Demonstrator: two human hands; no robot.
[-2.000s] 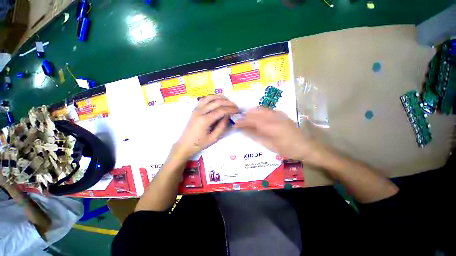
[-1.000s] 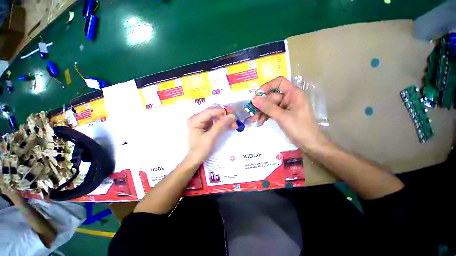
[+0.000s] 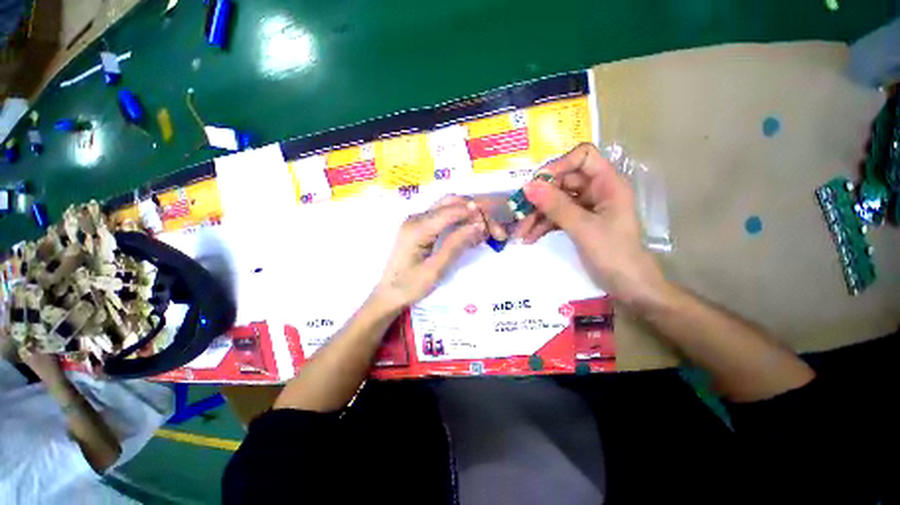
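Observation:
My right hand [image 3: 592, 212] pinches a small green circuit board panel [image 3: 520, 203] between thumb and fingers above the printed packaging sheets [image 3: 375, 256]. My left hand [image 3: 434, 247] is just left of it, its fingertips closed on thin leads near the board. A blue battery pack [image 3: 494, 244] shows between the two hands, below the fingertips. Its far end and the exact joint with the board are hidden by the fingers.
Beige parts [image 3: 79, 286] are heaped at the left beside a black curved item [image 3: 202, 306]. Another circuit board panel [image 3: 846, 237] lies on the cardboard sheet [image 3: 711, 197] at right, near a stack. Blue battery packs [image 3: 219, 22] lie on the green conveyor [image 3: 365, 59]. Another person's arm [image 3: 74, 409] is lower left.
Two seconds ago the board lay on the sheets; it is now in my right hand. Since one second ago, my hands have come closer together around the battery and board.

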